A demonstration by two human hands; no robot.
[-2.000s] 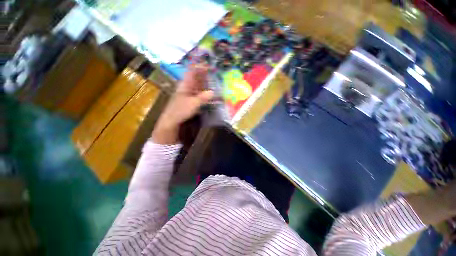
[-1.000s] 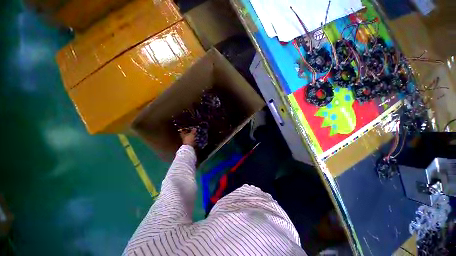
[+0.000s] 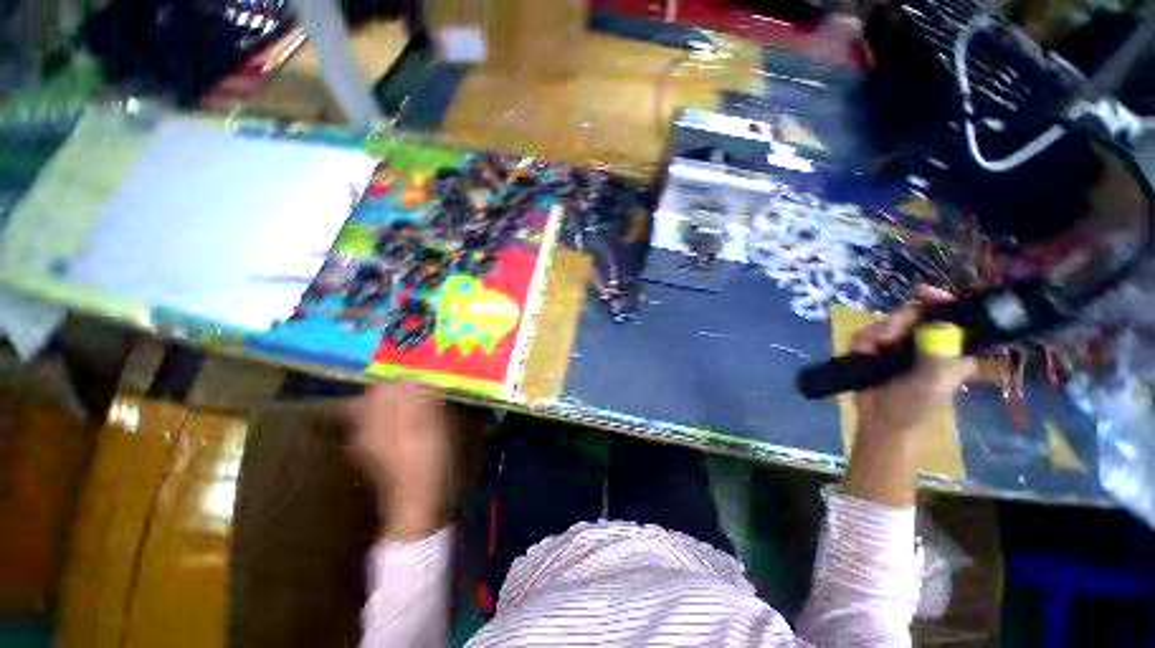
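My right hand [image 3: 906,380] is closed around the black electric screwdriver [image 3: 861,370], which has a yellow band and lies roughly level above the bench, its slim end towards the left. My left hand [image 3: 403,443] is blurred at the bench's front edge, left of my body; whether it holds anything cannot be told. Wired ring units [image 3: 437,241] lie in a dark heap on the red, blue and green printed sheet [image 3: 500,342]. The silver-white screw feeder [image 3: 694,209] stands at the bench centre, with whitish clear rings [image 3: 811,247] to its right.
A white sheet [image 3: 215,222] covers the bench's left part. A red-and-dark wire heap [image 3: 1013,367] and a clear plastic bag [image 3: 1127,430] lie at the right. Brown cartons [image 3: 152,519] stand below the front edge at left. A white curved tube [image 3: 1001,158] shows at upper right.
The view has swung from the carton back to the bench. My left hand has come up out of the open carton. My right hand, unseen one second ago, now shows with the screwdriver.
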